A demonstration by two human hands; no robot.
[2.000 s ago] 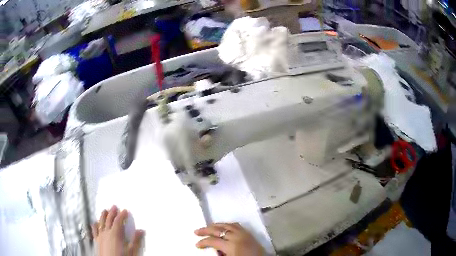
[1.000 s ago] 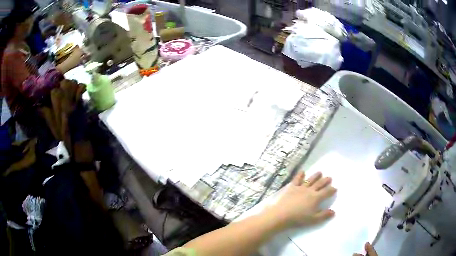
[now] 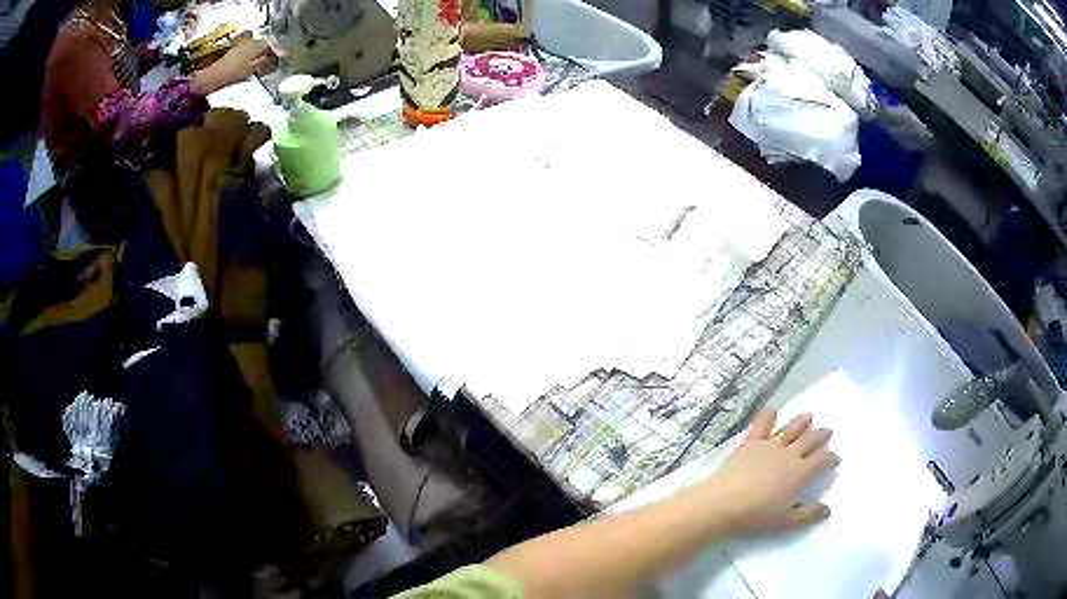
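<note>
My left hand (image 3: 782, 474) lies flat, fingers spread, on a white fabric panel (image 3: 860, 515) on the machine bed at the lower right. It grips nothing. The panel reaches the needle area of the sewing machine (image 3: 1000, 497), whose head is cut off by the right edge. A grey work lamp (image 3: 965, 401) stands beside the head. My right hand is out of the picture, except perhaps a fingertip at the bottom edge, too small to read. A stack of white panels (image 3: 527, 257) covers most of the side table to the left.
The patterned side table (image 3: 655, 427) adjoins the machine bed. A green bottle (image 3: 307, 146) and a patterned cone (image 3: 429, 59) stand at its far end. A grey-white tub (image 3: 936, 263) is behind the machine. A person in red (image 3: 88, 94) sits at the upper left. Dark cloth lies at the left.
The view has swung left from the machine to the side table, then shifted slightly more. My right hand has dropped almost out of view. My left hand stays flat on the panel.
</note>
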